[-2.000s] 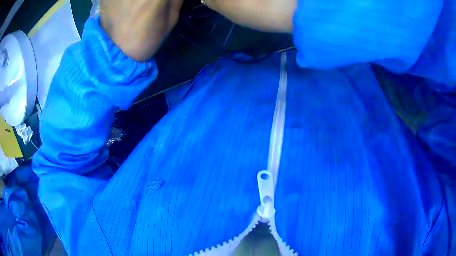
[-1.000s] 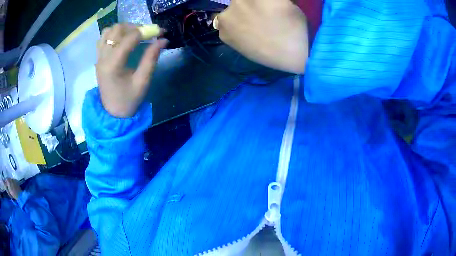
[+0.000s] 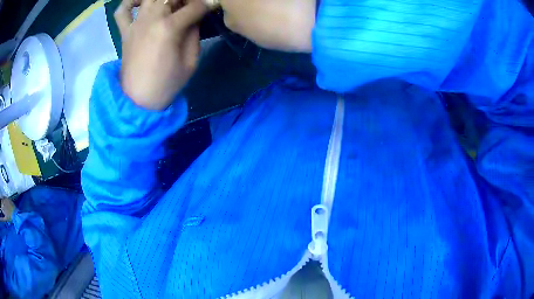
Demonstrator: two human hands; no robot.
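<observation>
My left hand [image 3: 159, 55] is raised at the top left, its back towards me and its fingers bent at the top edge, where they are partly cut off. My right hand [image 3: 266, 22] comes in from the right at the top edge, also cut off. The fingertips of both hands come close together near the top edge, with a small pale spot between them. Whether either hand holds anything cannot be told. The electronic unit cannot be made out; only a dark area with faint thin wires [image 3: 249, 49] shows below my right hand.
A white round-based stand [image 3: 38, 84] stands at the left beside white paper [image 3: 88, 64] with a yellow edge. A yellow piece [image 3: 23, 153] and a crumpled white scrap [image 3: 44, 149] lie below it. Another person's blue sleeve [image 3: 29, 251] shows at the lower left. The dark green bench [image 3: 216, 82] shows between my arms.
Since one second ago, my left hand has moved up and towards my right hand, which has moved left and up. The unit, in view then, has gone out of sight at the top.
</observation>
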